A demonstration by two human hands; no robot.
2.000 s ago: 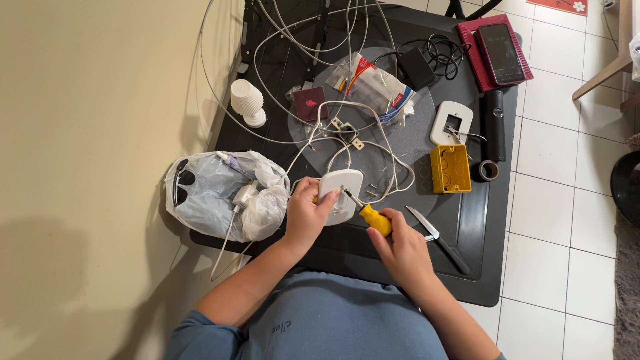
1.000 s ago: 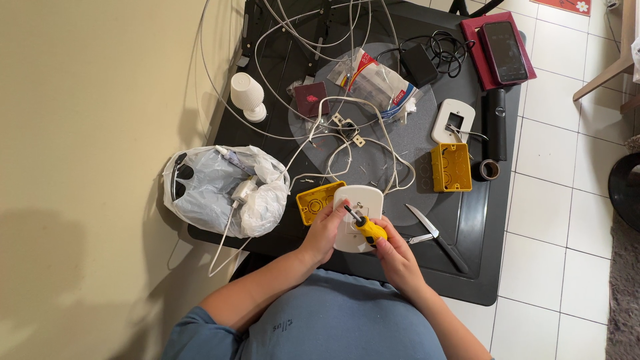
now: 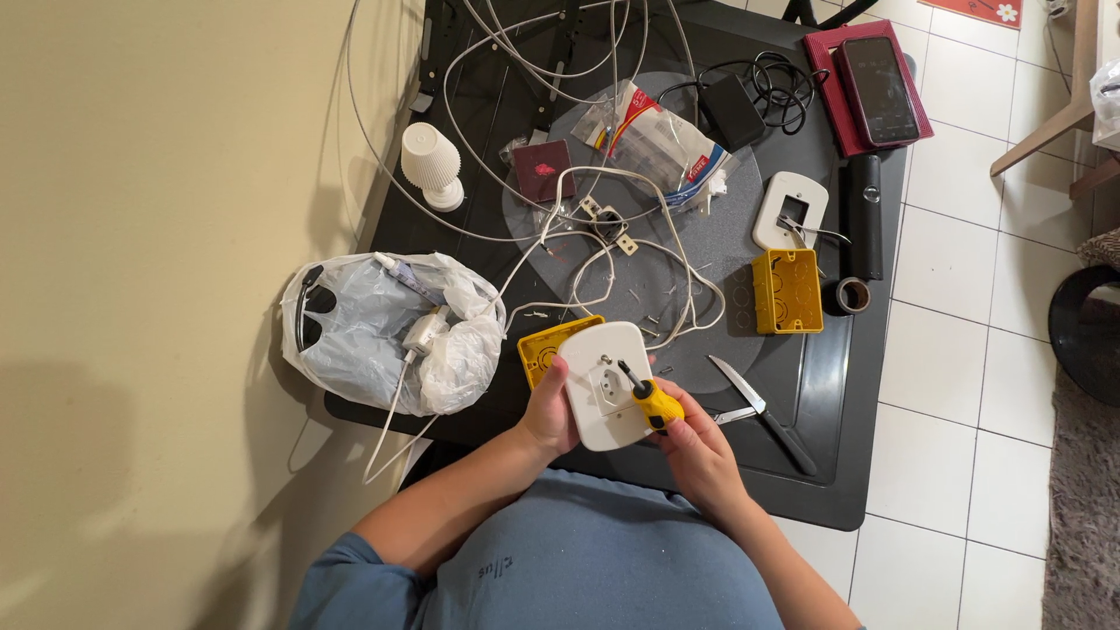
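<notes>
My left hand [image 3: 551,409] grips the left edge of a white wall-socket plate [image 3: 595,420], which faces up with a three-hole outlet in its middle. In my right hand [image 3: 700,446] is a stubby yellow screwdriver [image 3: 658,406]. Its dark tip points up and left over the plate, near the outlet; contact cannot be told. Behind the plate's upper left lies a yellow electrical box [image 3: 535,346], partly hidden. A second yellow box [image 3: 789,293] stands to the right, below another white plate [image 3: 809,192]. Further up, a socket module [image 3: 609,226] lies among white cables [image 3: 647,178].
A knife [image 3: 783,437] lies right of my hands, beside a partly hidden metal tool [image 3: 735,416]. Loose screws [image 3: 649,332] are scattered above the plate. Left stand a stuffed plastic bag [image 3: 350,350] and a small white lamp [image 3: 430,166]. A tape roll [image 3: 850,297] and a phone [image 3: 878,92] lie right.
The white plate was tilted over the left yellow box; that box is now uncovered in part and the plate shows its outlet face. The screwdriver has swung to point up and left.
</notes>
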